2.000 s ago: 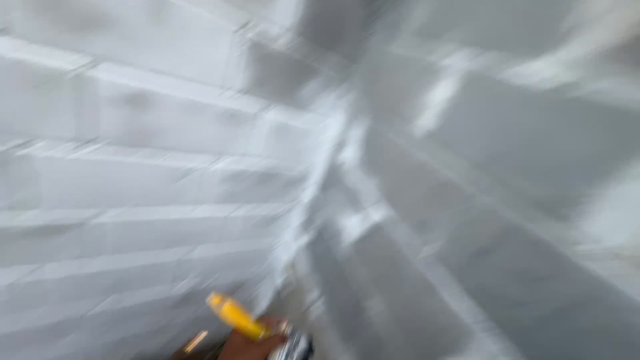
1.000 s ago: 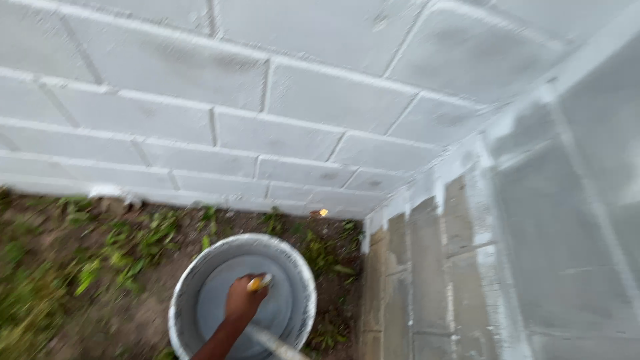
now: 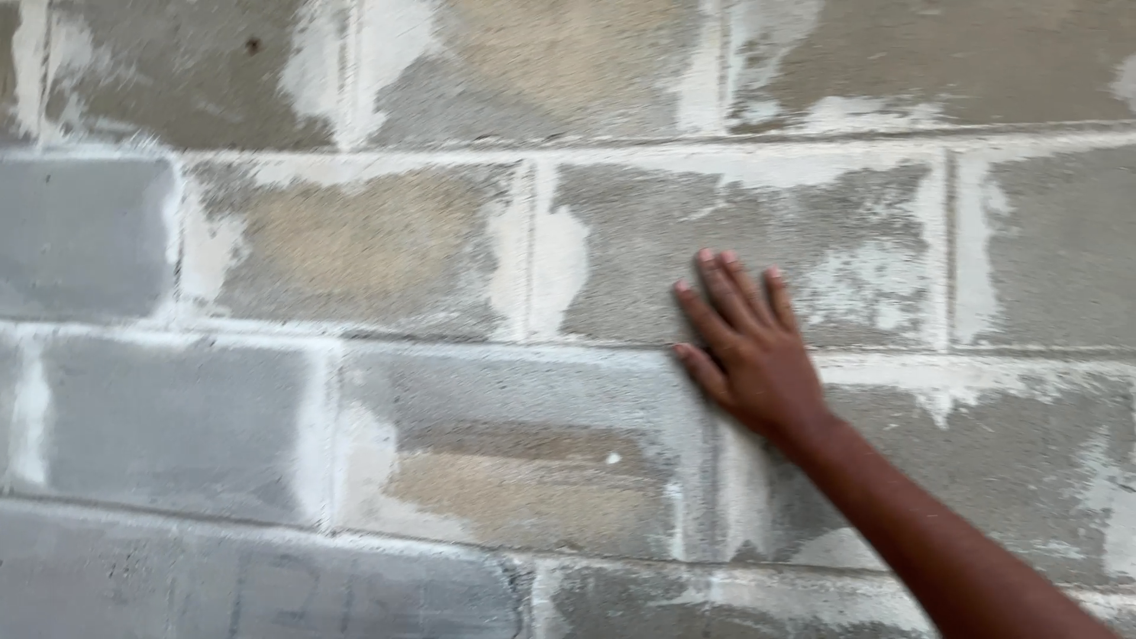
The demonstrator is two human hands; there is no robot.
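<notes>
A concrete block wall fills the view. Its mortar joints are coated white. Several blocks are bare grey or tan, with white smears. On the left and lower left the blocks have a smooth grey-blue coat. My right hand is spread with its palm side toward the wall, right of centre, fingers pointing up and left across a joint. It appears to rest flat on the blocks and holds nothing. The forearm comes in from the lower right corner. My left hand is out of view.
A small white spot marks a tan patch on a block left of the hand. Faint marks show on the coated block at the bottom. A small dark hole is in an upper block.
The view has swung from the wall's corner and ground to a close stretch of wall. A hand with a yellow-handled tool was over a bucket; an empty right hand is now at the wall.
</notes>
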